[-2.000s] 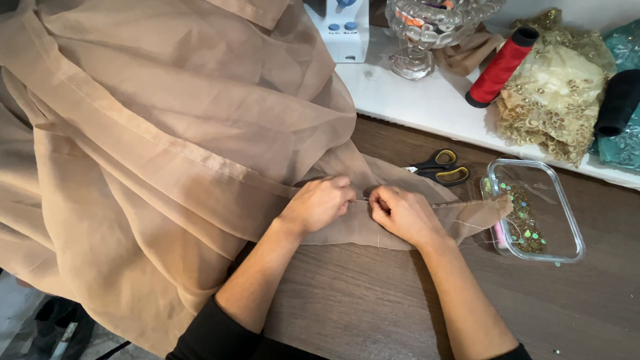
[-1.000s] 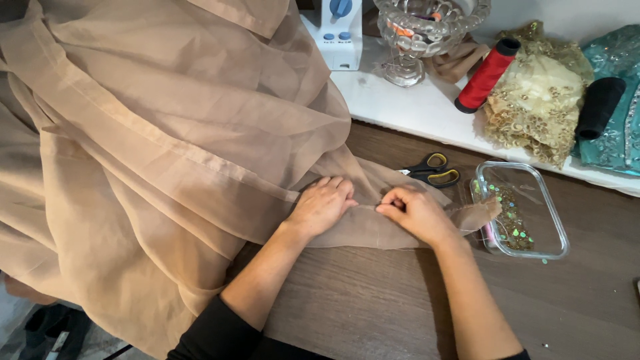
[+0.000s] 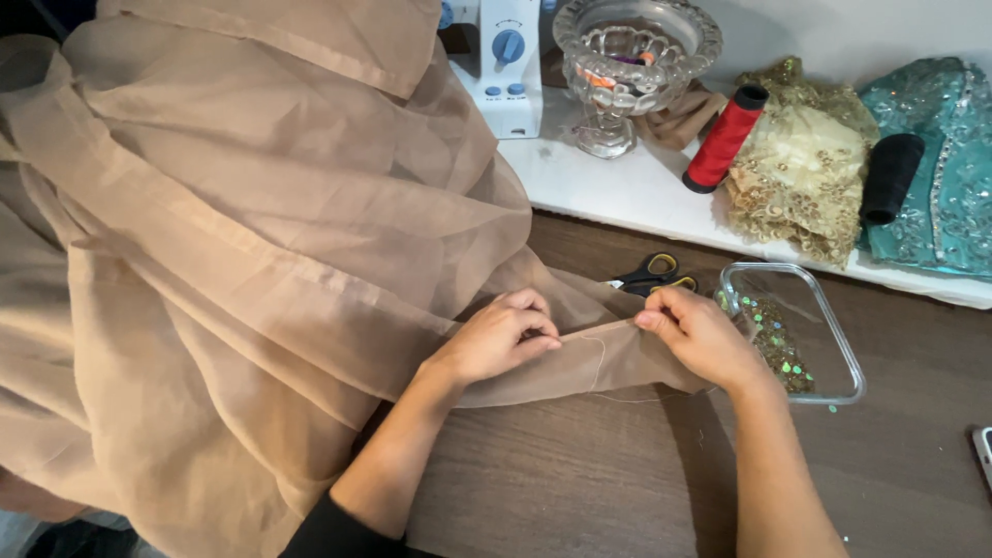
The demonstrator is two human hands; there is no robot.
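Sheer beige fabric [image 3: 256, 256] spreads in folds over the left side and narrows to a strip on the wooden table. My left hand [image 3: 504, 333] pinches the strip's folded edge between thumb and fingers. Farther right, my right hand [image 3: 694, 329] grips the same edge, which is drawn straight between the two hands. A pale loose thread [image 3: 602, 360] hangs over the strip and runs onto the table. Whether a needle is held cannot be seen. Black and yellow scissors [image 3: 651, 275] lie just behind my right hand, partly under the cloth.
A clear plastic box [image 3: 837, 341] of sequins stands right of my right hand. On the white shelf [image 3: 570, 186] are a sewing machine [image 3: 511, 70], a glass bowl [image 3: 635, 62], a red thread cone [image 3: 726, 139], gold lace [image 3: 806, 163], a black cone [image 3: 891, 178] and turquoise beaded fabric [image 3: 953, 178].
My hands were close together on the strip and are now wider apart, with my right hand farther right, near the sequin box. The edge between them now shows as a straight line.
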